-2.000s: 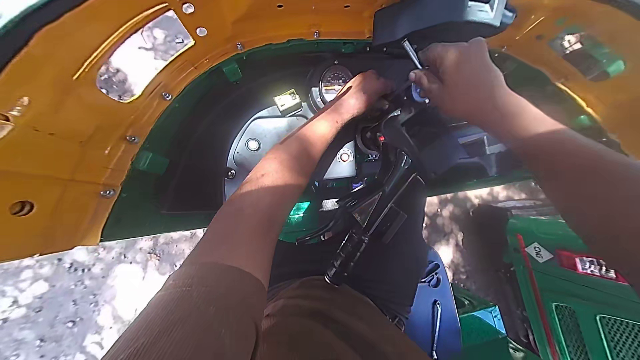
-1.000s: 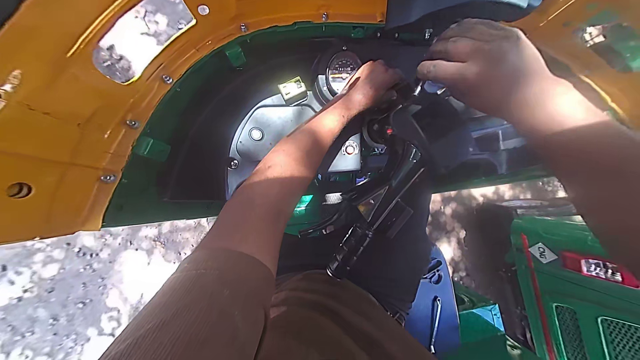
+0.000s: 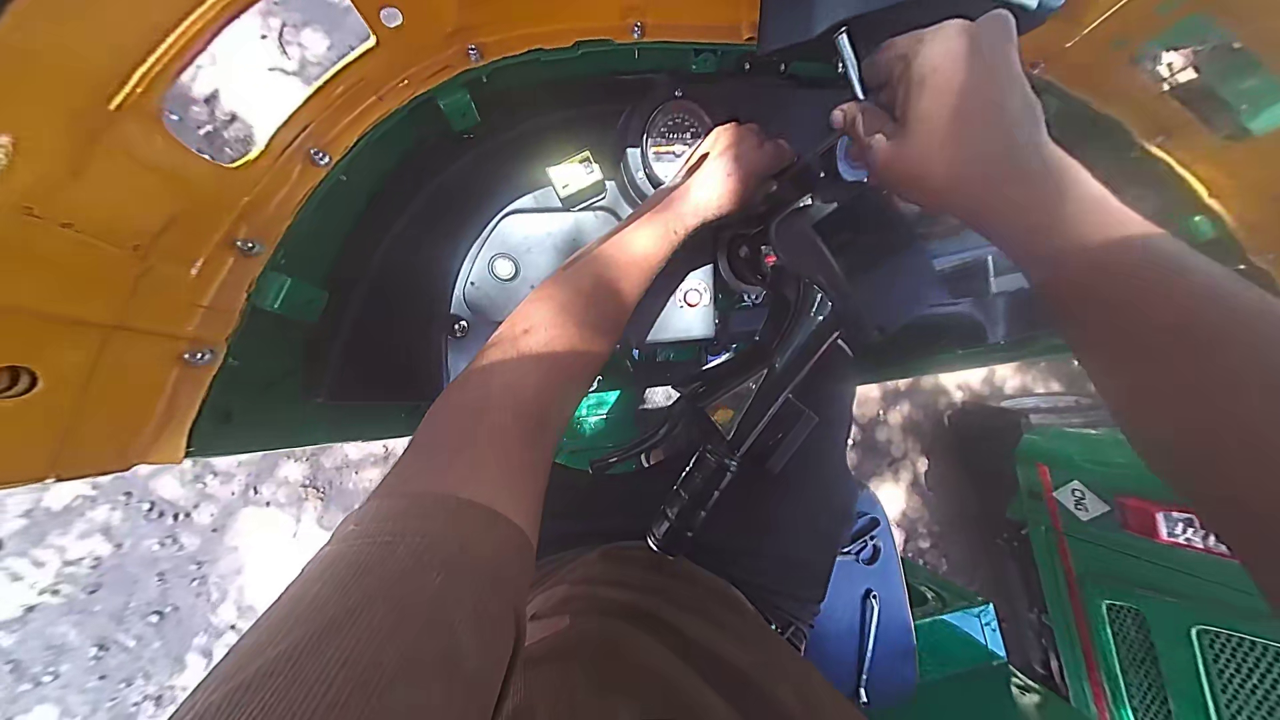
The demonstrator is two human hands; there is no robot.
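My left hand (image 3: 738, 168) reaches in at the dashboard just right of the round speedometer (image 3: 674, 142); its fingertips lie in dark shade, and what they touch is hidden. My right hand (image 3: 945, 125) is closed on a metal hand tool (image 3: 849, 62), whose shiny shank sticks up past the thumb; its exact kind cannot be told. Below both hands is the handlebar of an auto rickshaw, with a black rubber grip (image 3: 693, 500) and a lever (image 3: 630, 455). A grey dashboard panel (image 3: 540, 250) lies left of my left forearm.
A yellow body panel (image 3: 110, 230) with bolts curves around the green rim. A small yellowish box (image 3: 577, 179) rests at the dashboard. At the lower right, a metal tool (image 3: 868, 645) lies on a blue surface (image 3: 825, 640), beside a green vented panel (image 3: 1150, 590).
The shank hidden a second ago shows again above my right hand, which has turned. My left hand stays beside the speedometer.
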